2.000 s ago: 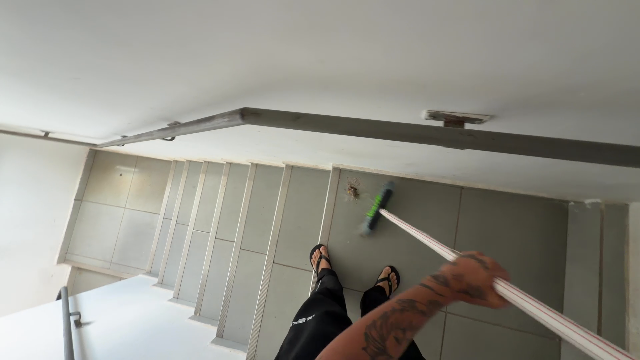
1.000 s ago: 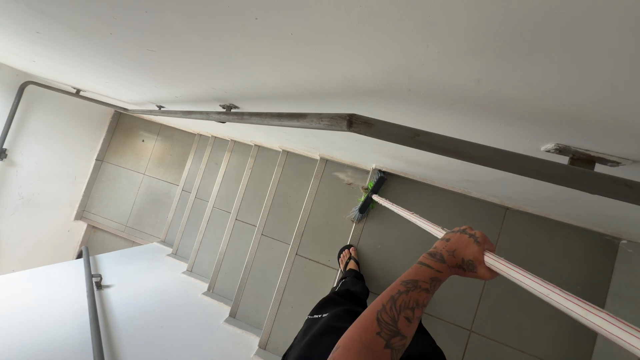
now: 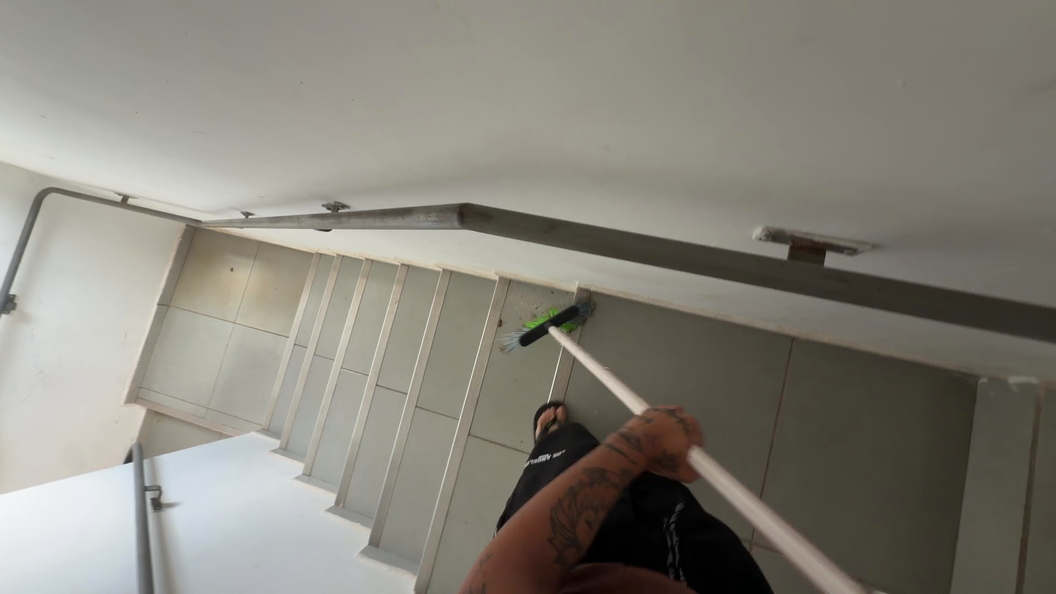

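My left hand (image 3: 672, 441), on a tattooed forearm, is closed around the pale pole (image 3: 606, 375) of a push broom. The pole runs from the lower right edge up to a dark broom head (image 3: 549, 326) with green and bluish bristles. The bristles lie on the top stair tread beside the wall, across the ribbed step edge (image 3: 565, 363). Small debris (image 3: 532, 299) is scattered on the tread near the bristles. My right hand is not seen; the pole's upper end leaves the frame.
A metal handrail (image 3: 627, 246) on wall brackets runs above the broom. Tiled stairs (image 3: 408, 355) descend leftward to a lower landing (image 3: 227, 330). My sandalled foot (image 3: 549, 421) is by the step edge. Another rail (image 3: 142, 520) stands at lower left, beside a white surface (image 3: 223, 511).
The broom head has moved left from the upper landing, over the step edge and onto the tread below. My left hand stays closed on the pole. The view has shifted.
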